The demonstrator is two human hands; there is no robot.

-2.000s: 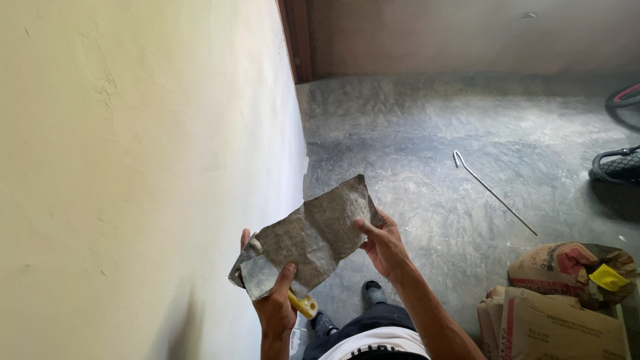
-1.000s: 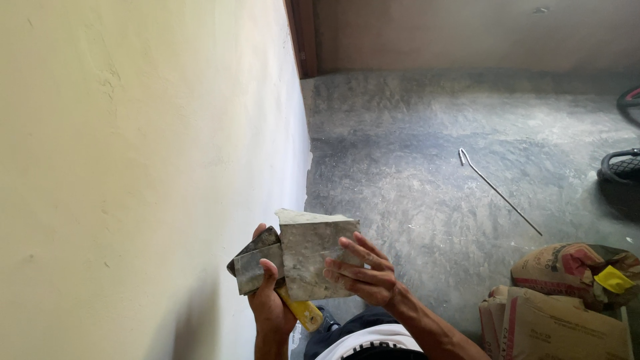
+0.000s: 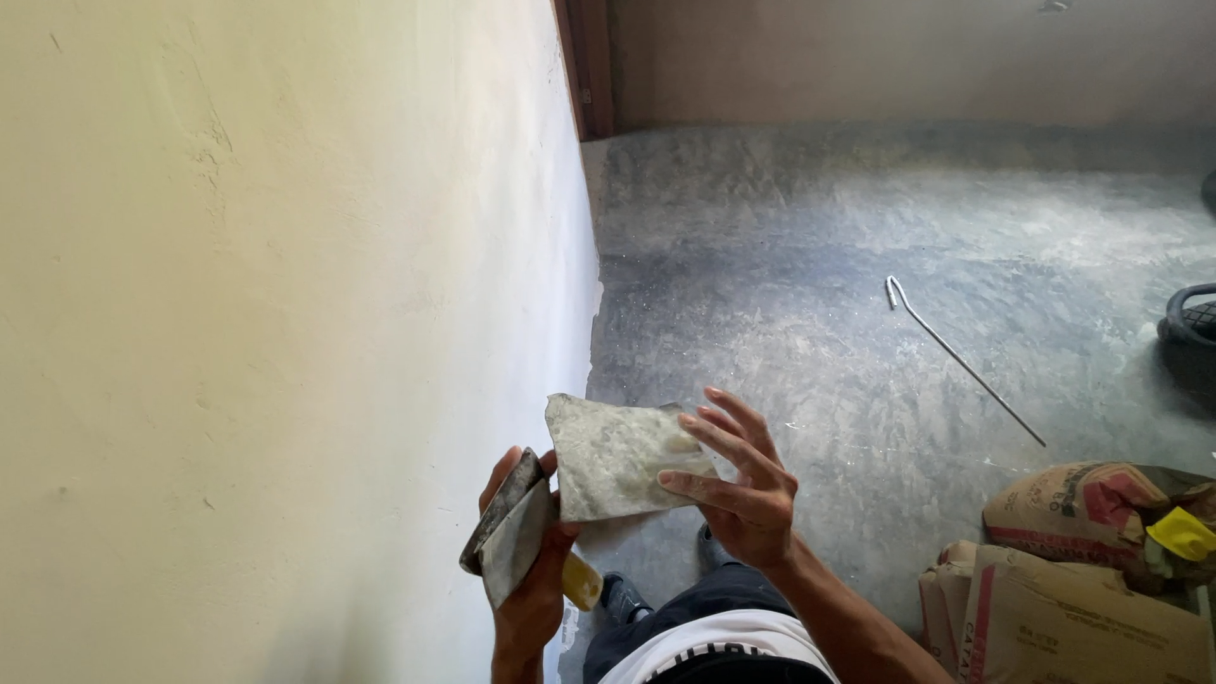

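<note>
My left hand (image 3: 537,579) grips a flat metal blade (image 3: 516,541), seemingly a putty knife or scraper, whose yellow handle (image 3: 580,581) sticks out below the palm. A dark, worn flat piece (image 3: 503,499) lies against the blade in the same hand. Between my two hands is a folded grey sheet (image 3: 617,461), which looks like sandpaper, its left edge at my left fingers. My right hand (image 3: 746,484) holds the sheet's right end between thumb and fingers. The underside of the sheet and part of the left fingers are hidden.
A pale plastered wall (image 3: 285,332) rises close on the left. On the concrete floor (image 3: 760,351) lies a bent metal rod (image 3: 969,366). Paper sacks (image 3: 1083,608) with a yellow item (image 3: 1181,534) on them are at the lower right, and a black basket-like object (image 3: 1192,332) stands at the right edge.
The grey sheet was spread wide in both hands two seconds ago and is now folded smaller. My left hand has turned the blade and the dark piece more upright.
</note>
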